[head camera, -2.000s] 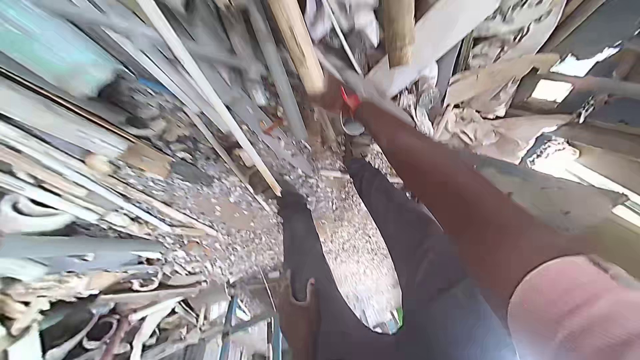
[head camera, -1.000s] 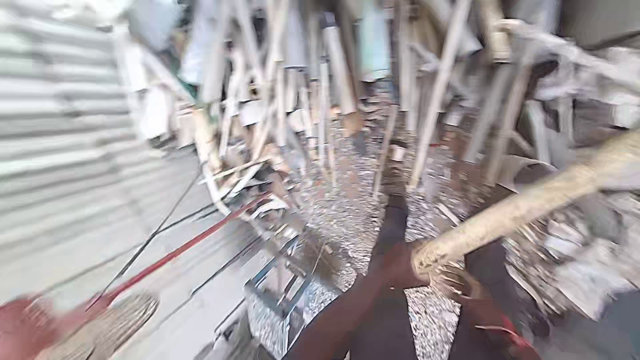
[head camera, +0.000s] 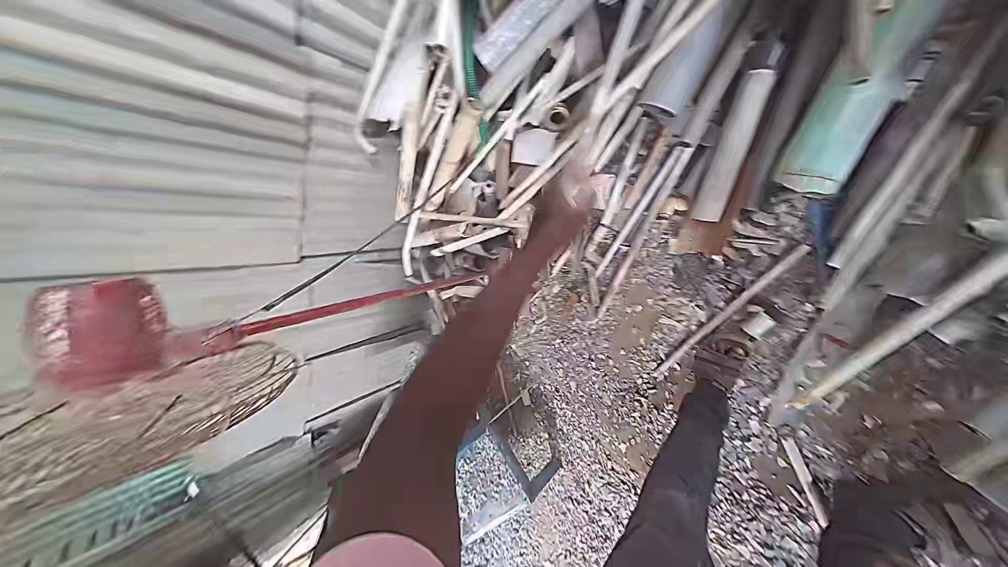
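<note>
My left arm reaches up from the bottom edge, and my left hand, badly blurred, is among long thin poles and pipes leaning in a pile. Whether its fingers close on one of them cannot be told. Beside the hand stand grey pipes, and a pale green pipe or sheet is farther right. My right hand is not in view.
A ribbed light wall fills the left. Before it are a red object with a long red rod and a round wire grille. A blue metal frame lies on the gravel. Loose sticks lie near my foot.
The view has swung left. A second ago both hands were near the end of a thick wooden pole low in view; now my left hand is up at the pile and my right hand is out of view.
</note>
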